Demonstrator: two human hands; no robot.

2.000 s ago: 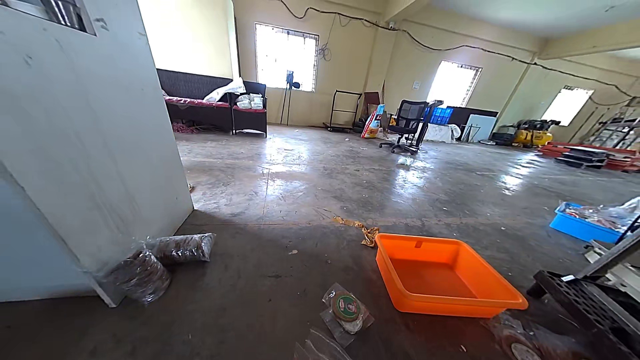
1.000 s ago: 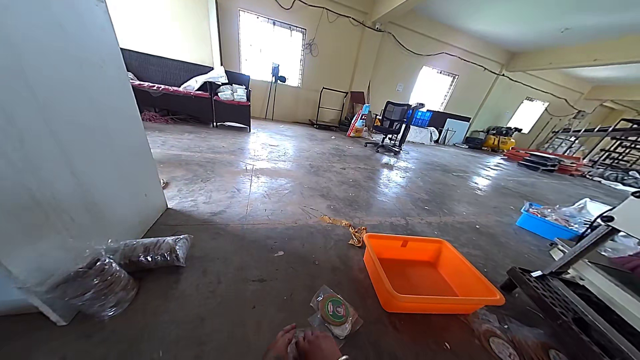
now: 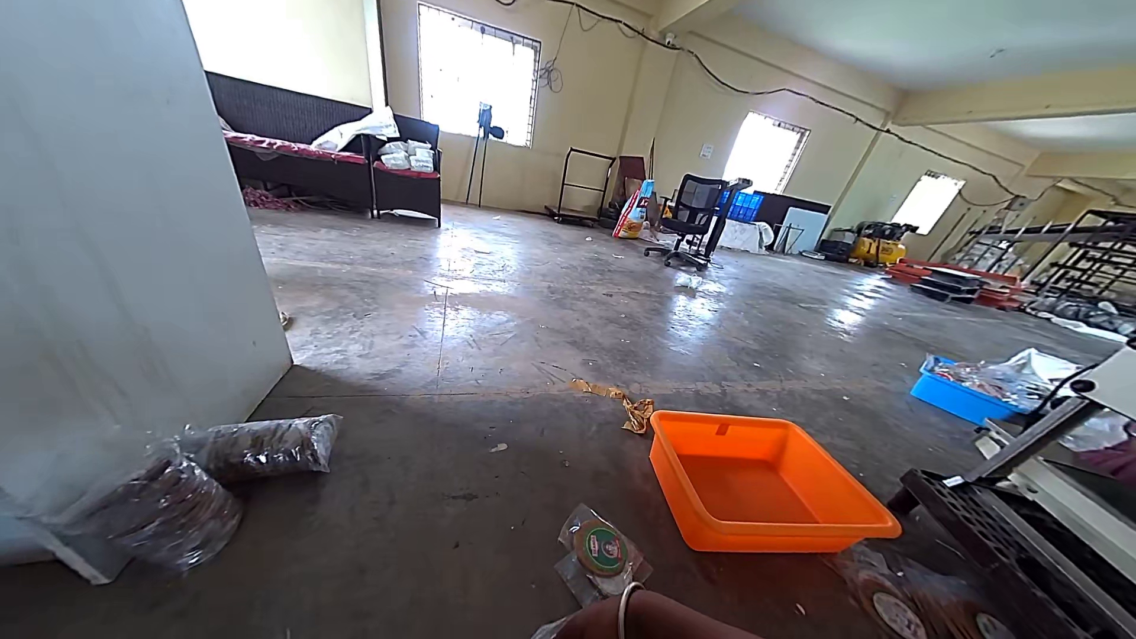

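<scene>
My right hand (image 3: pixel 590 621) is at the bottom edge, with a bangle on its wrist; the fingers are cut off by the frame, so what they hold cannot be told. A bit of clear plastic shows beside it. Just beyond lies a clear plastic packet (image 3: pixel 603 550) with a round brown item and a green label. My left hand is out of view. To the right of the packet, an orange plastic tub (image 3: pixel 754 488) sits on the floor with nothing seen inside.
Clear-wrapped stacks of round items (image 3: pixel 266 446) lie by a pale panel (image 3: pixel 133 222) at left. More packets (image 3: pixel 896 612) lie at lower right near a black slatted rack (image 3: pixel 994 532) and machine. Farther off are a blue tub (image 3: pixel 967 404), crumpled brown tape (image 3: pixel 637 413) and an office chair (image 3: pixel 692 213).
Both hands came into view at the bottom edge one second ago, near the labelled packet. Now only the right wrist and part of that hand show, reaching across below the packet; the left has left view.
</scene>
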